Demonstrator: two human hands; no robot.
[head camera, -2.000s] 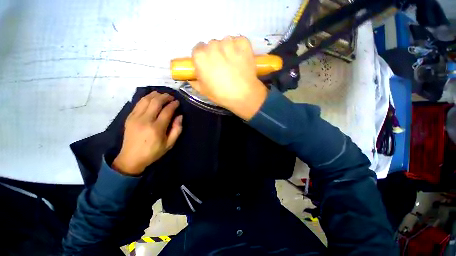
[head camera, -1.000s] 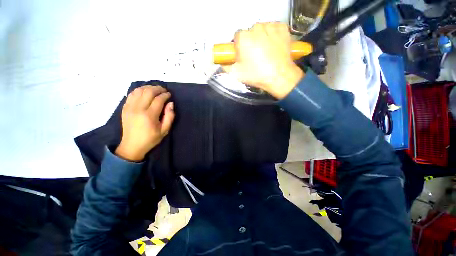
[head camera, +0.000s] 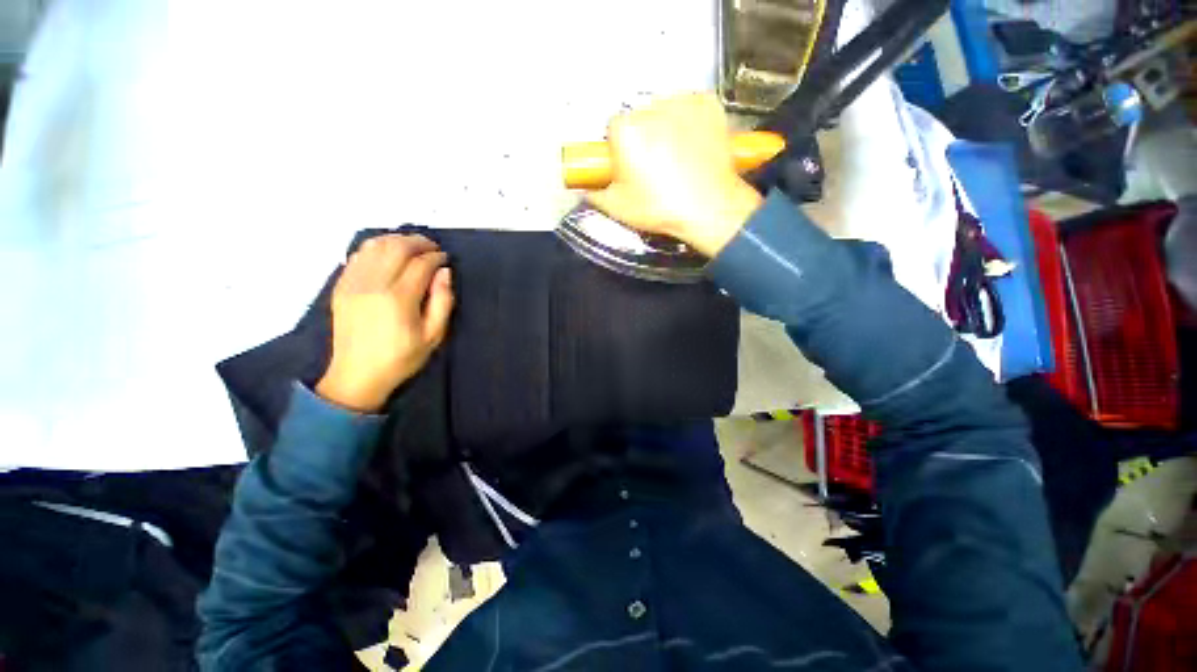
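A black garment piece [head camera: 591, 341] lies across the front edge of the white table, with a faint seam line down its middle. My right hand [head camera: 683, 171] is closed around the yellow-orange handle of the steam iron [head camera: 633, 250]. The iron's silver body is over the upper edge of the black cloth, right of the seam; its underside is hidden. My left hand [head camera: 386, 315] lies on the left part of the cloth with fingers curled, and the fingertips are partly hidden.
A metal iron rest [head camera: 772, 53] is at the table's back right, beside the black hose [head camera: 873, 59]. A blue tray [head camera: 1008, 250] with dark scissors [head camera: 974, 295] is at the right. Red baskets [head camera: 1116, 315] stand on the floor. A black garment pile [head camera: 105, 565] hangs at lower left.
The iron in my right hand has moved right along the cloth's upper edge since the oldest frame, uncovering more cloth. My left hand stays on the cloth, its fingers more curled.
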